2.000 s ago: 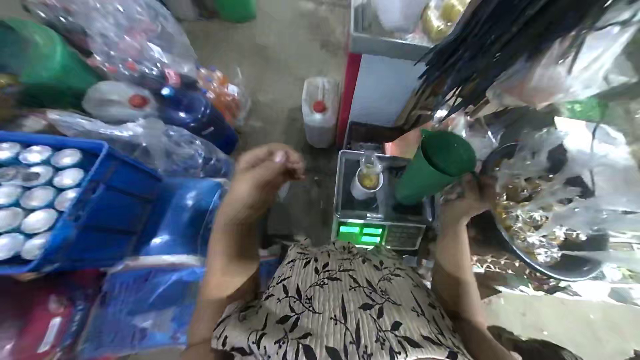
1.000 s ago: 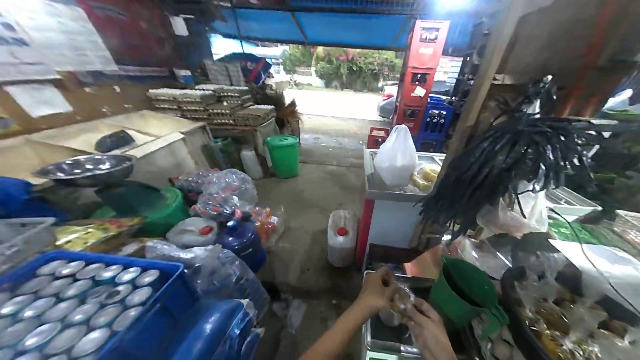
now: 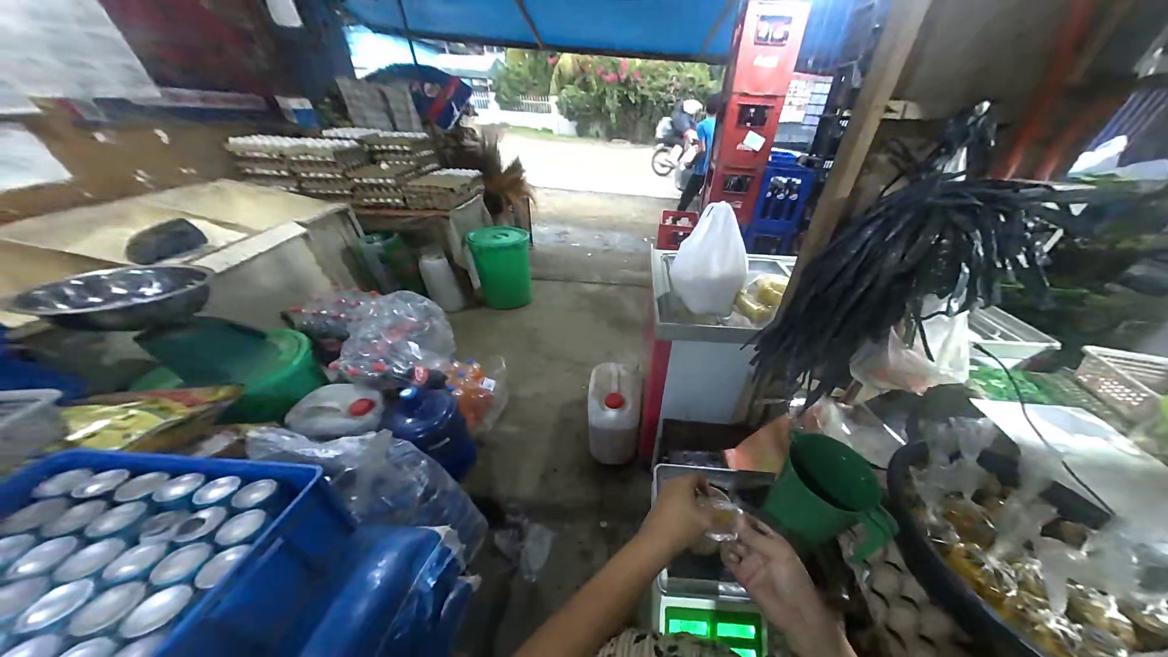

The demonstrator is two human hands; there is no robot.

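Both hands meet above a digital scale (image 3: 712, 593) with lit green displays. My left hand (image 3: 677, 516) pinches one side of a small clear plastic bag (image 3: 721, 518) with yellowish contents. On its other side, my right hand (image 3: 766, 557) holds the same bag between thumb and fingers. Just right of the hands stands a green plastic pitcher (image 3: 821, 488), its handle facing right. Farther right, a black tub (image 3: 922, 547) holds many knotted clear bags of yellow-brown contents. Below the bag, the scale's platform is partly hidden by my hands.
A blue crate (image 3: 306, 511) of cans sits at left, near a blue jug (image 3: 429, 429) and bagged bottles. A white jug with a red cap (image 3: 614, 438) stands on the floor. Black plastic strips (image 3: 876, 246) hang at right. A person stands beyond the red crates (image 3: 753, 128).
Two seconds ago my left hand was raised apart and my right was beside the pitcher; now both are together on the bag. The view has tilted up strongly.
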